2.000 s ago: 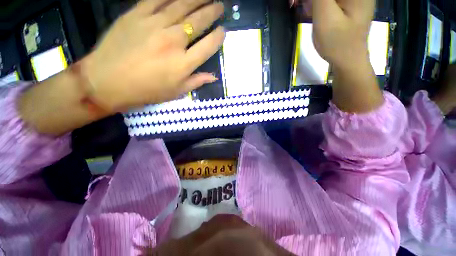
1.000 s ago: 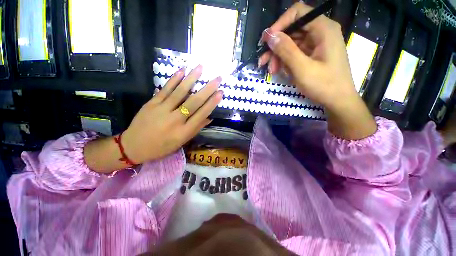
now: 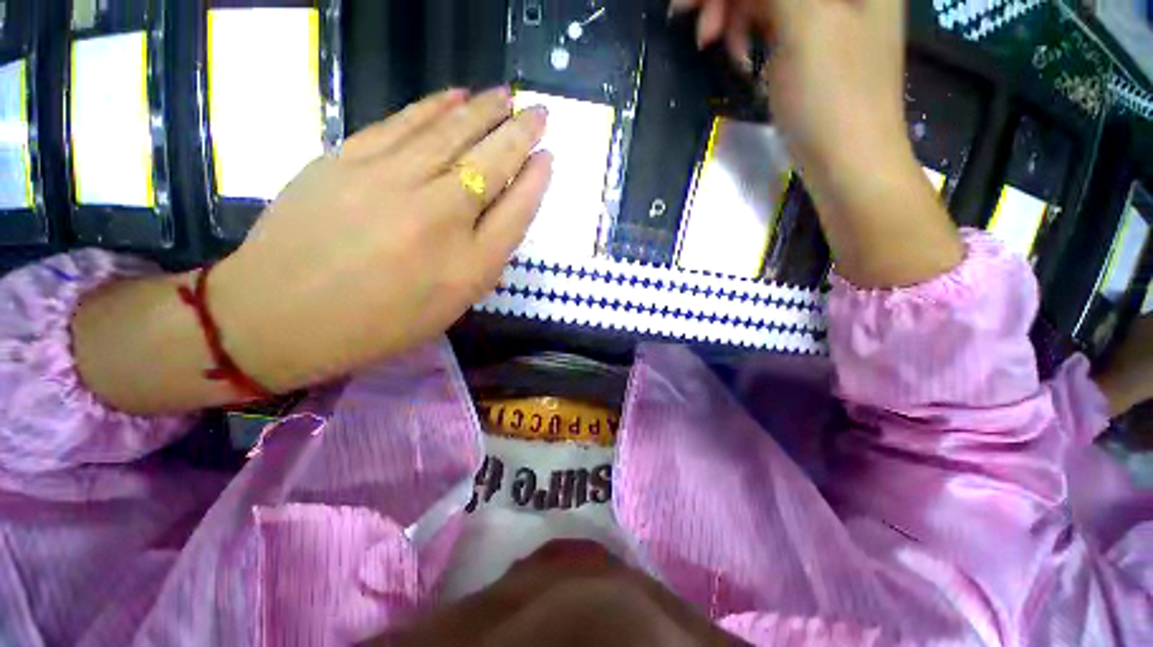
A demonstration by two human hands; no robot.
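Observation:
A phone mid-frame (image 3: 616, 190) with a large white battery (image 3: 575, 177) lies in the black tray in front of me. Two small round white stickers (image 3: 560, 58) show on its black upper part. Scalloped white sticker strips (image 3: 670, 303) lie across the tray's near edge. My left hand (image 3: 392, 240) lies palm down, fingers extended and fingertips over the battery's left side. It covers the left end of the strips. My right hand (image 3: 822, 76) is at the top edge, over the phone to the right. Its fingers are partly cut off and blurred, and no tool shows in it.
More phones with yellow-edged white batteries (image 3: 266, 108) stand in tray pockets on the left and right (image 3: 740, 196). A green mat (image 3: 1062, 63) with white strips (image 3: 980, 15) is at the upper right. Another person's forearm (image 3: 1128, 379) shows at the right edge.
My left hand has moved up from the strips onto the phone. My right hand has moved up and away from the strips. The black tweezers it held are out of view. The camera view has shifted.

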